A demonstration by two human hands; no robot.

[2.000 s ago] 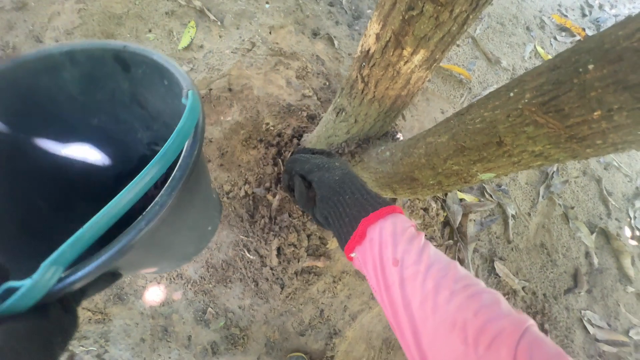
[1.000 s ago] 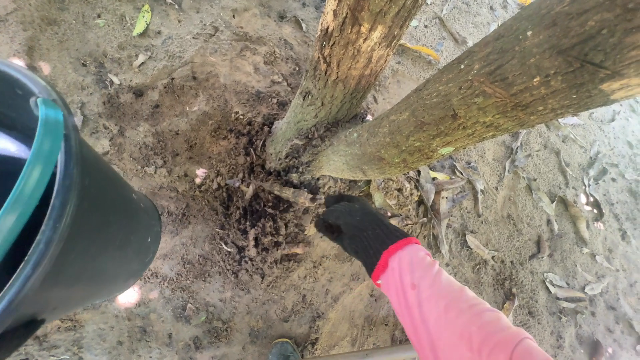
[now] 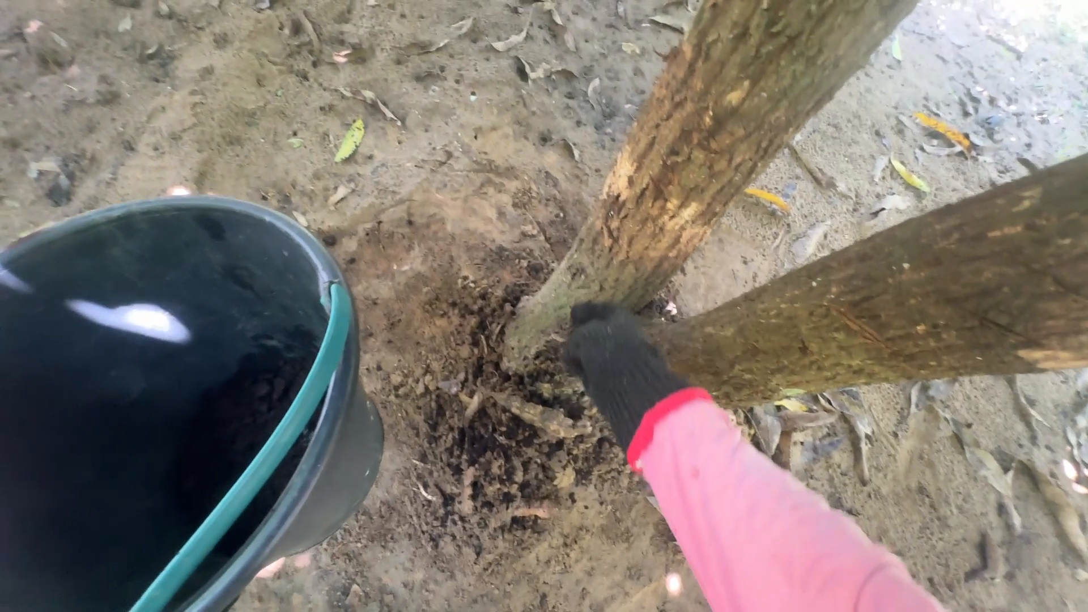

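Note:
My right hand [image 3: 616, 361], in a black knit glove with a red cuff, is at the base of two tree trunks, between the rough-barked upper trunk [image 3: 680, 170] and the lower trunk [image 3: 884, 297]. Its fingers are hidden or blurred, so whether they hold anything does not show. Dark loose soil and plant litter [image 3: 510, 450] lie beside it. At the left is a black plastic bucket [image 3: 340, 476] with a teal handle [image 3: 255, 476], tilted with its mouth in view and some dark matter inside. My left hand is out of view.
Bare sandy ground [image 3: 459, 212] surrounds the trunks. Dry brown leaves [image 3: 850, 425] lie under the lower trunk. A green leaf [image 3: 349, 141] lies above the bucket, and yellow leaves [image 3: 942, 130] are scattered behind the trunks.
My right hand has moved from the soil below the trunks up to the gap between their bases. More of the bucket's mouth shows than a second ago.

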